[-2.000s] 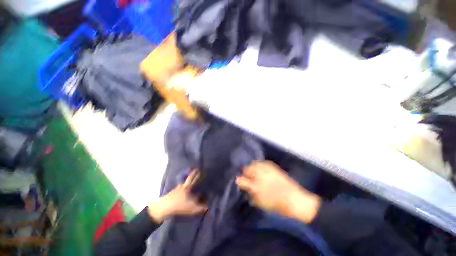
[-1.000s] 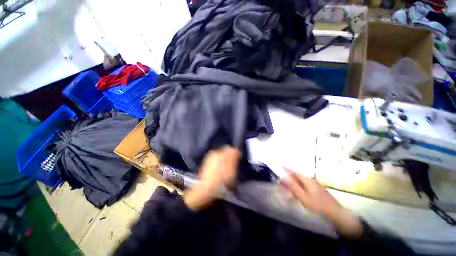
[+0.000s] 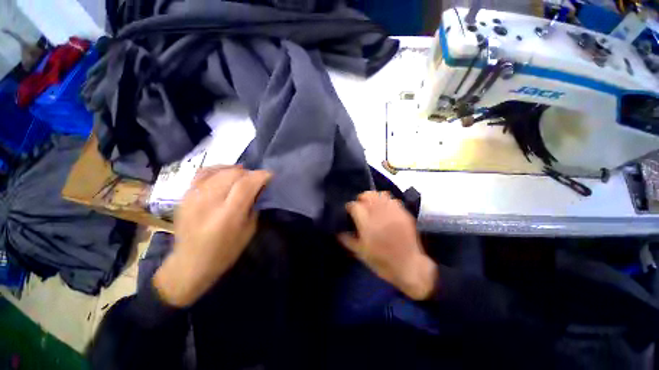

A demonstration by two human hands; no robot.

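Observation:
A dark grey garment (image 3: 300, 137) hangs from the table's front left part towards my lap. My left hand (image 3: 217, 224) is closed on its left side, fingers bent over the cloth. My right hand (image 3: 386, 238) pinches its dark right edge at the table's front edge, left of the sewing machine. The white sewing machine (image 3: 538, 87) with a blue stripe stands at the right. A bunch of thin black strips (image 3: 527, 130) lies under its arm. Small dark snips (image 3: 571, 181) lie at the front of the bed. The needle area is free of my hands.
A pile of grey garments (image 3: 148, 94) covers the table's left part. A brown cardboard box (image 3: 90, 177) is beside it. Grey cloth (image 3: 65, 217) and a blue basket (image 3: 61, 108) with red cloth (image 3: 54, 71) are at the far left. The white table's edge (image 3: 520, 225) runs to the right.
The view has swung, so the sewing machine now shows larger and nearer. My hands, low over dark cloth a second ago, now hold a grey garment spread between them.

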